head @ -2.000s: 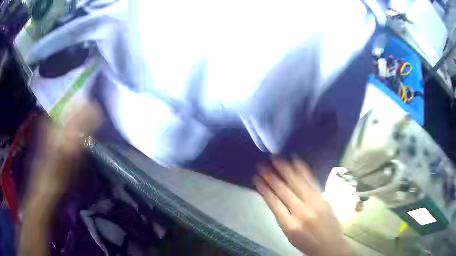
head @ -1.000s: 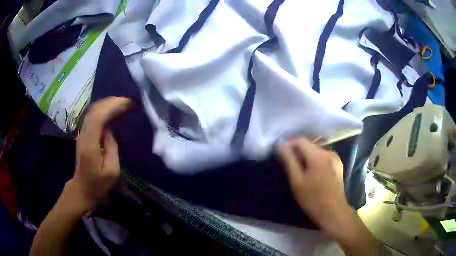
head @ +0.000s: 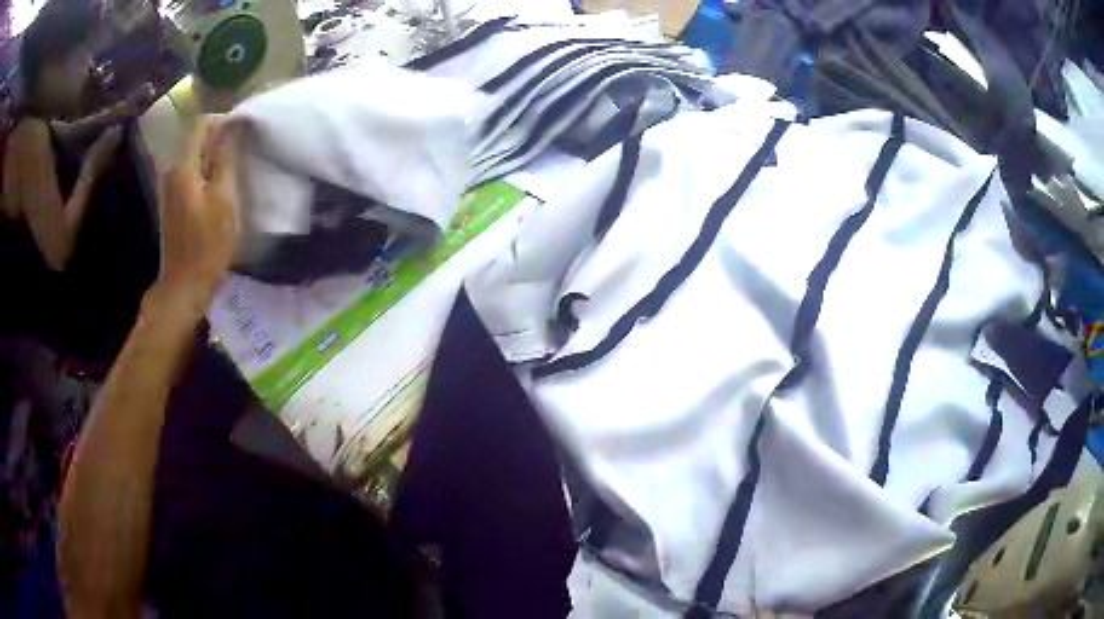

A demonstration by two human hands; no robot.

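Observation:
My left hand (head: 200, 200) is raised at the upper left, fingers closed on the edge of a pale fabric piece (head: 363, 127) that has a dark part under it. The piece is partly lifted over the printed plastic. My right hand is not in the picture. A large pale panel with dark stripes (head: 678, 417) lies spread and rumpled across the middle and right. A dark purple panel (head: 484, 484) lies at its lower left, one corner pointing up.
A stack of pale and dark striped pieces (head: 581, 91) lies behind. Printed plastic with a green stripe (head: 363, 302) covers the table at left. The sewing machine head (head: 1029, 562) shows at the lower right. Dark grey folds (head: 847, 55) are at the back. A person (head: 79, 206) is at far left.
The view has shifted left and up. My left hand has left the dark panel and now holds the pale piece. My right hand has gone out of the picture.

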